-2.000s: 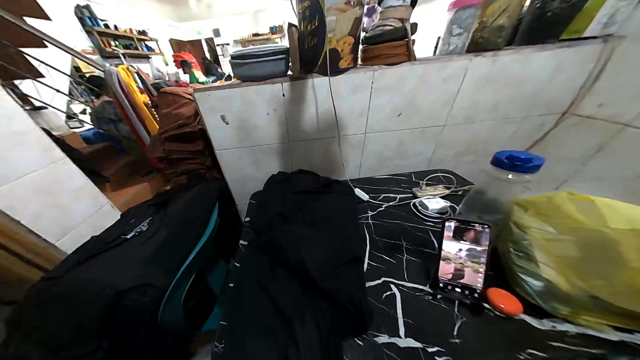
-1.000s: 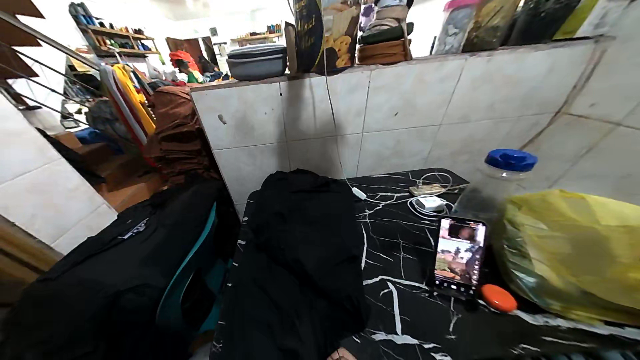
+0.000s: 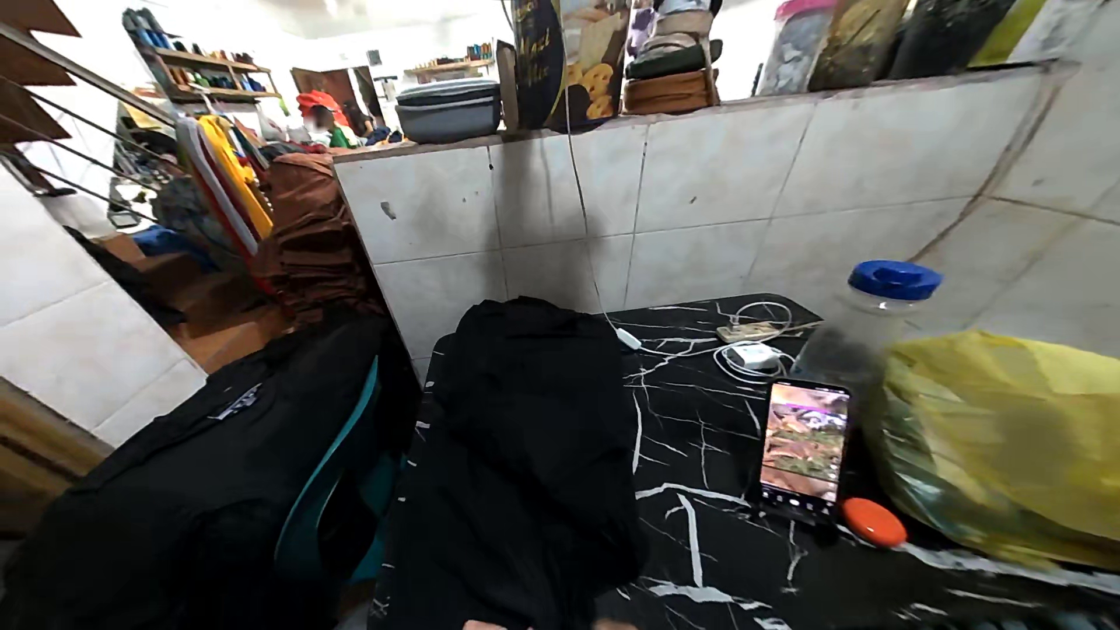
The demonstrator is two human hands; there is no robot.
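Observation:
A black cloth garment (image 3: 542,437) lies lengthwise on the black marble-patterned table (image 3: 700,542), its near end running out of view at the bottom. Only small bits of my hands show at the bottom edge. My left hand (image 3: 484,625) is at the near end of the cloth. Close to the cloth's lower right part is my right hand (image 3: 614,624). Whether either one grips the fabric is hidden by the frame edge. Right of the cloth, a smartphone (image 3: 803,446) stands tilted with its screen lit, beside an orange round object (image 3: 874,522).
A yellow plastic bag (image 3: 1006,446) and a clear jar with a blue lid (image 3: 894,282) stand at the right. A white charger (image 3: 752,356) with cable lies behind the phone. Black clothing (image 3: 201,464) covers a teal chair (image 3: 328,472) at the left. A tiled wall (image 3: 717,201) borders the table's back.
Parts of both my hands now show at the bottom edge; two seconds ago neither was visible, and one second ago only one bit of hand was. The phone's screen picture has changed.

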